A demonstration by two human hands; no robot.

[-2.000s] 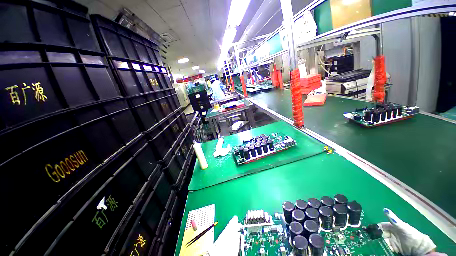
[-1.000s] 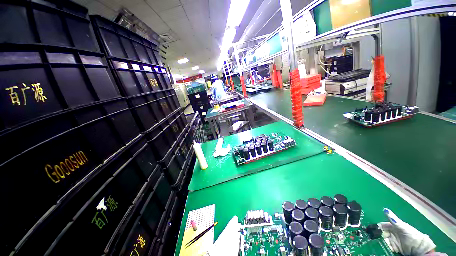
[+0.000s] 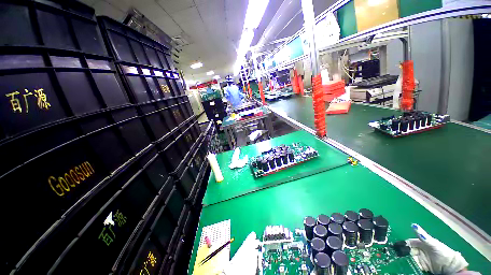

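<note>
A green power board (image 3: 293, 259) with a cluster of tall black capacitors (image 3: 334, 243) lies on the bright green mat at the bottom, cut off by the picture's lower edge. My left hand (image 3: 245, 259), in a white glove, is at the board's left edge; its fingers are partly hidden and the hand is cut off below. My right hand (image 3: 437, 254), in a white glove with a blue-tipped finger, holds the board's right edge beside a black part (image 3: 401, 247). A pink sleeve edge shows at the lower right.
A second board (image 3: 284, 159) lies further up the mat, near a white tube (image 3: 215, 167) and a crumpled white cloth (image 3: 237, 159). Tweezers or a pen (image 3: 217, 251) lie on note sheets at left. Black totes (image 3: 81, 145) stand left. Another board (image 3: 410, 123) sits on the conveyor belt (image 3: 366, 145).
My hands and the near board have barely moved. In the background, a person in blue appears slightly shifted.
</note>
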